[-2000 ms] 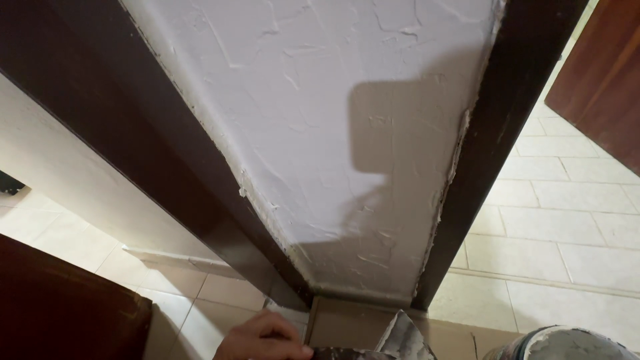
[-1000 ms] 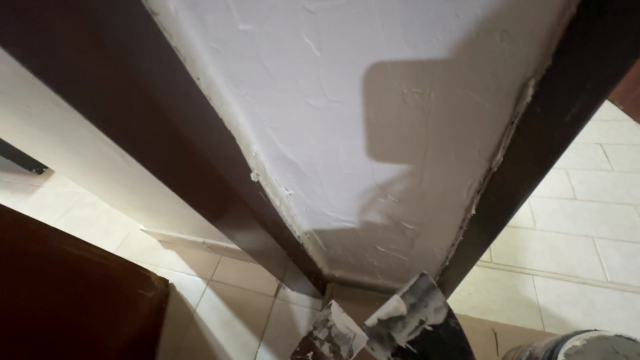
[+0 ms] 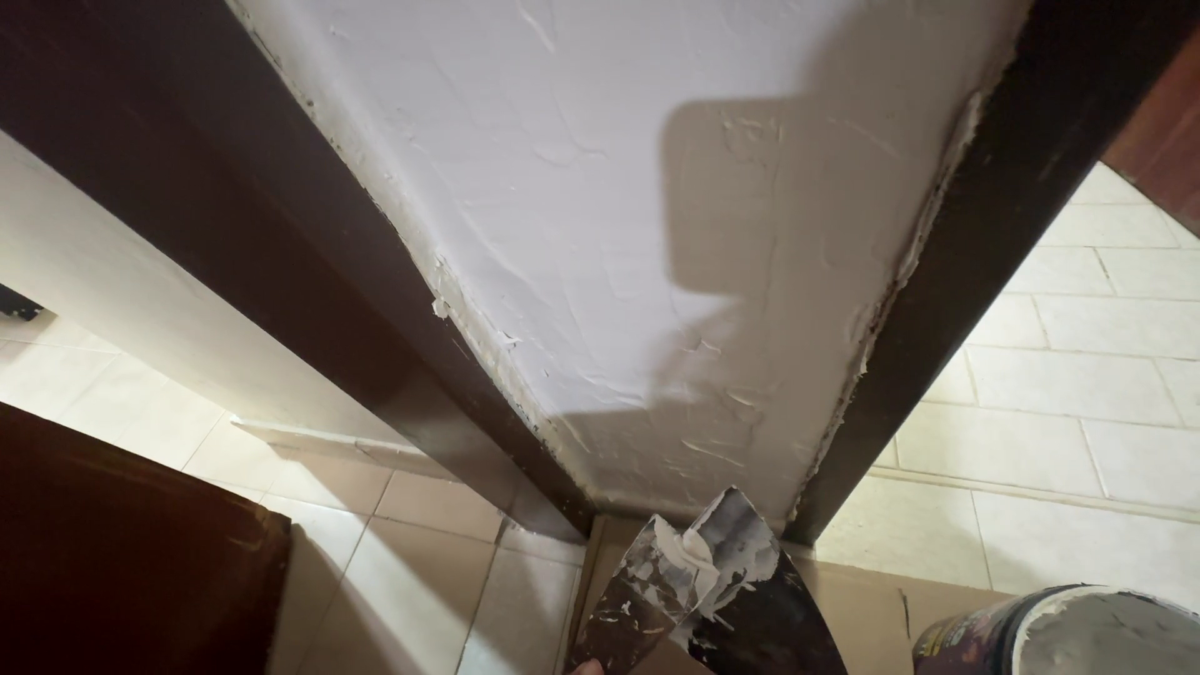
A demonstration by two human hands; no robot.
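Observation:
Two putty knives smeared with white filler cross at the bottom middle of the head view. The left putty knife (image 3: 633, 595) carries a white lump near its edge, touching or overlapping the right putty knife (image 3: 750, 591). Only a fingertip of my left hand (image 3: 589, 667) shows, at the base of the left knife; the rest is below the frame. My right hand is out of sight. Behind the blades rises a narrow wall (image 3: 544, 206) with rough white filler, edged by ragged filler along both dark door frames.
Dark door frames stand on the left (image 3: 281, 262) and the right (image 3: 947, 272). An open tub of filler (image 3: 1106, 637) is at the lower right. A dark wooden panel (image 3: 122, 553) fills the lower left. Pale floor tiles (image 3: 1059, 394) and a brown sheet (image 3: 872, 591) lie below.
The left hand, visible at the bottom two seconds ago, has mostly dropped out of the frame. Two blades now show crossed; one second ago they were more apart, with filler on both.

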